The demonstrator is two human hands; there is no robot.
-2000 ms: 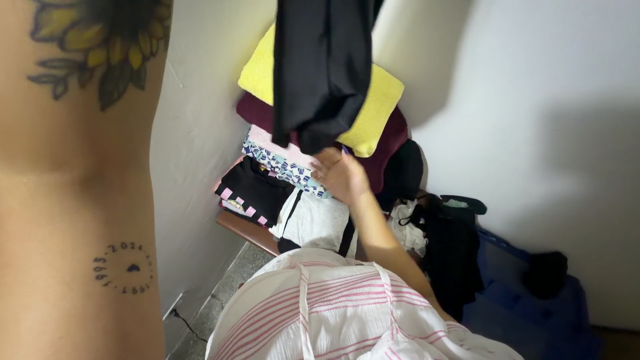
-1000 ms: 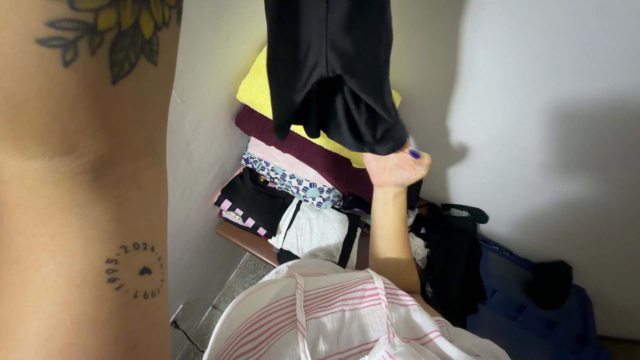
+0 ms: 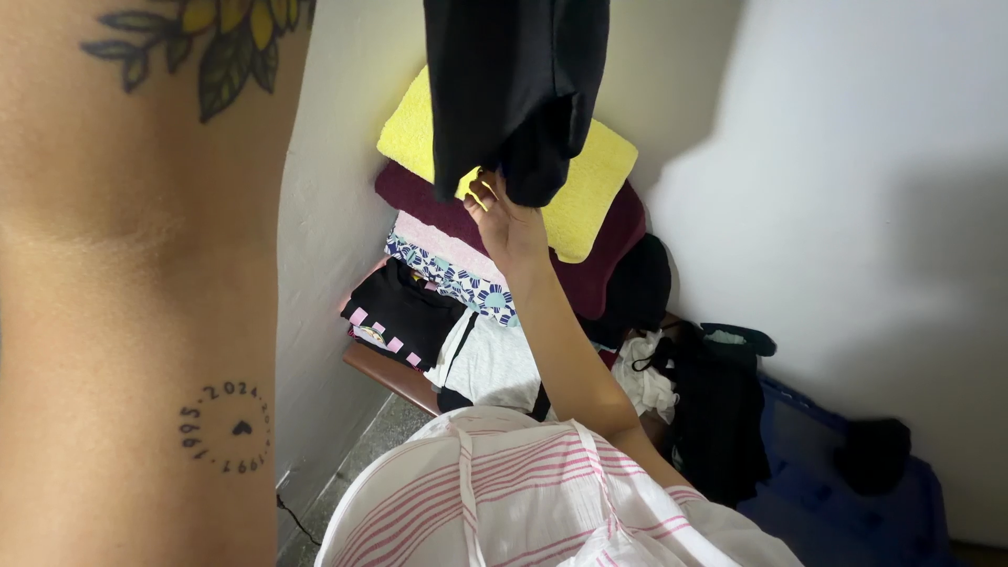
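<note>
A black cloth garment (image 3: 512, 87) hangs down from the top edge of the head view, in front of a stack of folded cloths. At its lower edge is my right hand (image 3: 508, 216), with some fingers spread and others hidden by the cloth, so a grip cannot be made out. My left hand is out of view; only the tattooed left arm shows, large and close at the left. Behind the garment lies a folded yellow towel (image 3: 594, 189) on a maroon cloth (image 3: 425, 205), above a pink cloth (image 3: 445, 244) and a blue-and-white flowered cloth (image 3: 492, 299).
Folded black clothing (image 3: 409, 307) and a light grey garment (image 3: 492, 358) lie on a brown surface (image 3: 390, 382) against the wall. To the right are a crumpled white cloth (image 3: 647, 374), black clothes (image 3: 717, 425) and a blue plastic item (image 3: 835, 512) with a dark cloth (image 3: 874, 457) on it.
The black garment has swung and changed shape, its lower part spreading and then narrowing again. My right hand has shifted from the garment's right lower corner to nearer its middle.
</note>
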